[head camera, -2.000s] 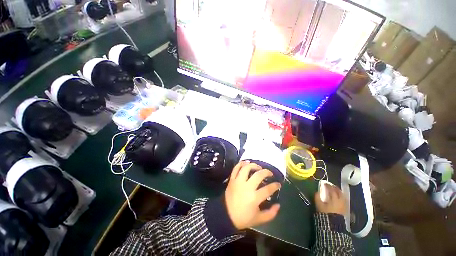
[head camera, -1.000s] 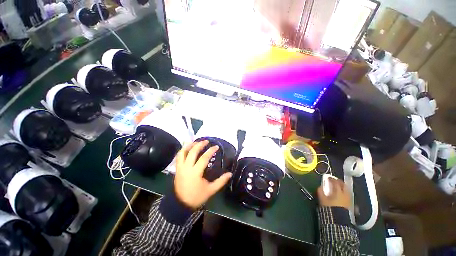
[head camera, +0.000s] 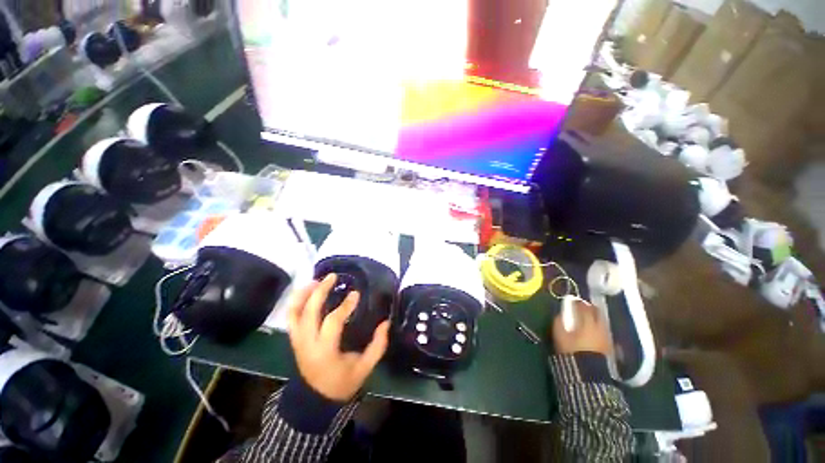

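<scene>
Three white and black PTZ cameras stand in a row on the green desk. My left hand (head camera: 330,339) rests with spread fingers on the black ball head of the middle camera (head camera: 366,280), covering part of its front. The right camera (head camera: 440,312) faces me and shows pale dots around its lens. The left camera (head camera: 237,285) has its black head turned to the side. My right hand (head camera: 583,330) is closed over the white computer mouse (head camera: 568,314). The monitor (head camera: 407,81) behind shows a bright view and a pink-orange-blue pattern.
A yellow tape roll (head camera: 512,271) and a thin dark tool (head camera: 527,333) lie left of the mouse. A white strip (head camera: 644,335) curves to its right. More cameras (head camera: 81,217) line the left bench. A large black rounded object (head camera: 624,194) stands beside the monitor. White parts (head camera: 687,136) are heaped at right.
My left hand has moved from the right camera to the middle camera, uncovering the right one's front. My right hand stays on the mouse. The whole view has shifted.
</scene>
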